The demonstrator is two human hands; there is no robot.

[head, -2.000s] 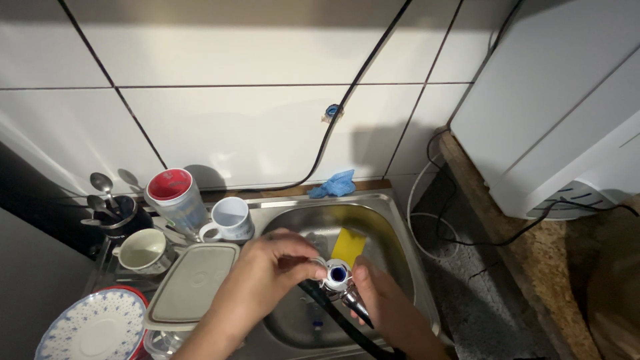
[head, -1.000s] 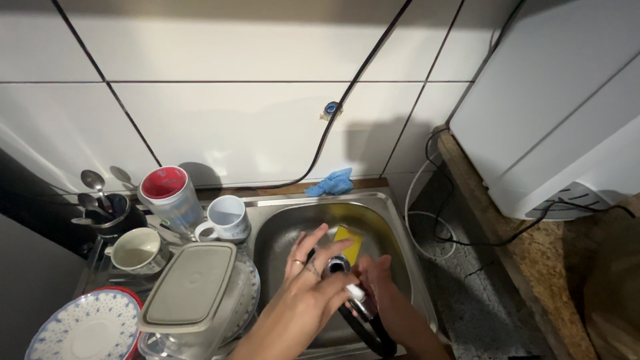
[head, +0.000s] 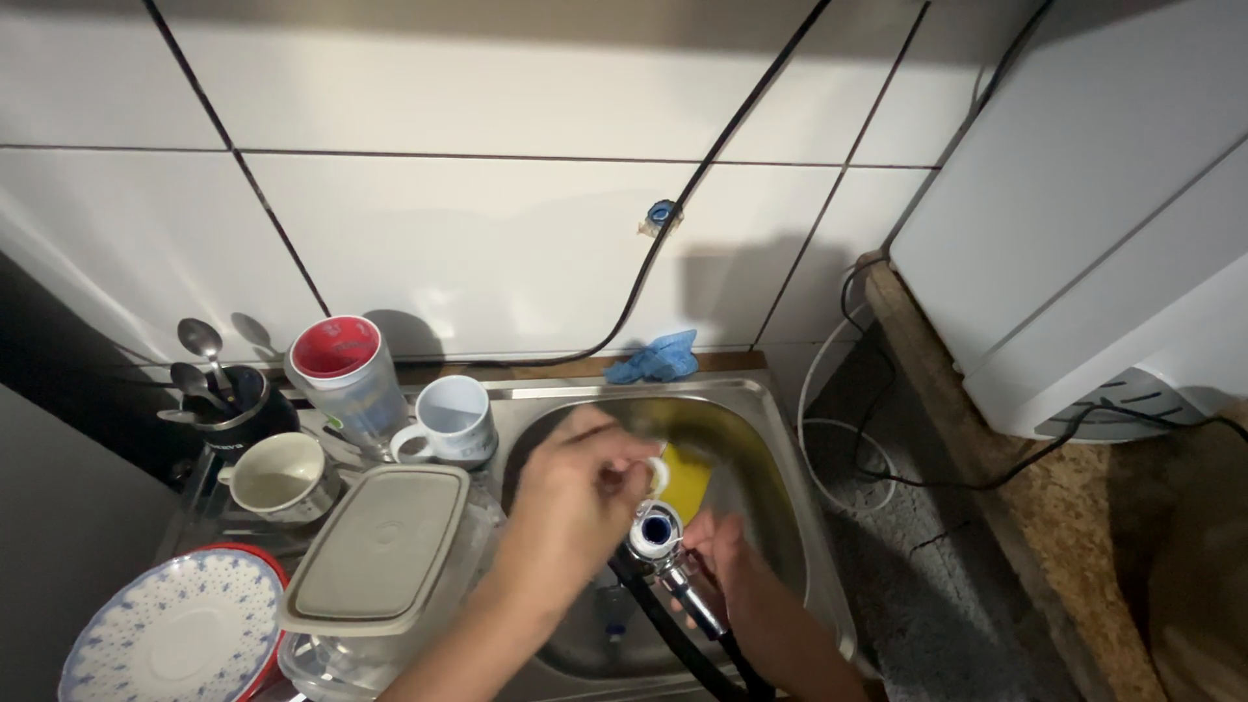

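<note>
Over the stainless steel sink (head: 785, 507), my right hand (head: 726, 565) grips a chrome faucet fitting (head: 690, 597) whose round open end, wrapped in white with a dark blue inside, faces up. My left hand (head: 585, 478), slightly blurred, pinches a small white ring or strip (head: 659, 477) just above that open end; it looks like thread seal tape, but I cannot tell for sure. A black hose (head: 663, 624) runs beside the fitting toward the bottom edge. Behind the hands, a yellow cloth or sponge (head: 688, 478) lies in the basin.
A blue cloth (head: 653, 358) rests on the sink's back ledge. Below the black cable (head: 639, 283), mugs (head: 456, 419), a plastic container with lid (head: 382, 546) and plates (head: 180, 624) crowd the left side. A pipe opening (head: 661, 213) shows in the tiled wall. A white appliance (head: 1082, 214) stands right.
My left hand, spread over the fitting one second ago, is now pinched around the small white piece, and the fitting's open end shows again. My right hand still holds the fitting.
</note>
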